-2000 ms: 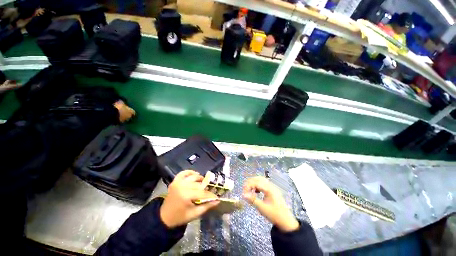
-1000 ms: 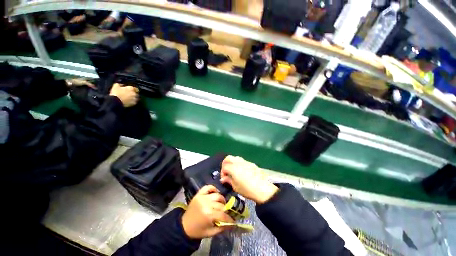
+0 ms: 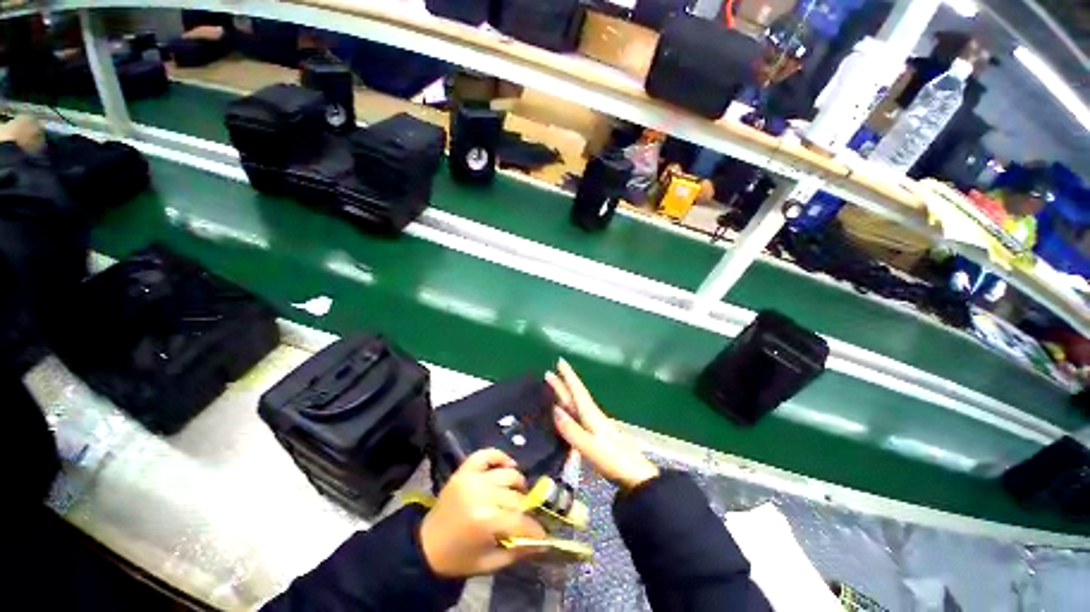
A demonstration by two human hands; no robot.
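A black boxed speaker unit stands on the bench in front of me, with small pale marks on its top. My left hand holds yellow-edged sticker backing sheets at the unit's near side; the sheets fan out to the right of the fingers. My right hand is at the unit's right edge with its fingers extended and nothing visible in it. Its contact with the unit is partly hidden.
A black unit with a top handle stands just left. A larger black unit is further left, near another person's sleeve. The green conveyor carries black units. White paper lies at right.
My right hand has come from the sheets to the unit's top, then moved to its right edge with fingers straightened. The neighbouring person has moved left, and a larger black unit now shows there.
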